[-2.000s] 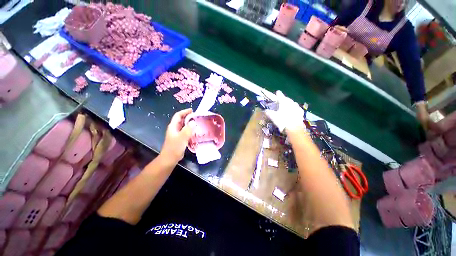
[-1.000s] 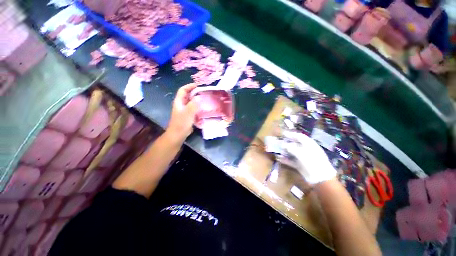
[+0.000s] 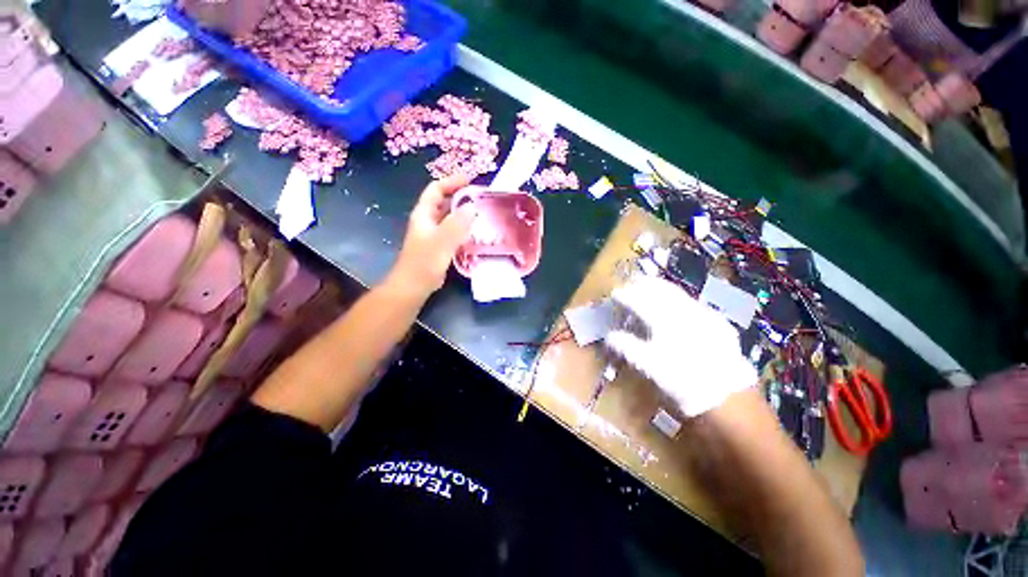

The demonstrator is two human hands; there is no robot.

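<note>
My left hand (image 3: pixel 434 239), bare, holds a pink housing (image 3: pixel 521 231) by its left rim, its open side facing up. A white piece (image 3: pixel 497 280) sticks out at the housing's lower edge. My right hand (image 3: pixel 688 344), in a white glove, is over the cardboard mat (image 3: pixel 564 389). Its fingertips are at a flat silver-grey rectangle (image 3: pixel 590 322) with thin red and black wires trailing left; the fingers seem to pinch its right edge. A tangled pile of circuit boards and wires (image 3: pixel 789 276) lies behind and right of the glove.
A blue tray (image 3: pixel 389 96) of pink button pieces stands at upper left. Loose button pieces (image 3: pixel 445 138) and a white strip (image 3: pixel 522 158) lie before the green belt (image 3: pixel 676 124). Orange-red scissors (image 3: pixel 860 408) lie right. Pink housings (image 3: pixel 975 456) are stacked far right, others (image 3: pixel 96 338) at left.
My right hand has moved from the back of the mat to its middle; the silver-grey rectangle now shows at its fingertips, wires trailing left. My left hand still holds the housing.
</note>
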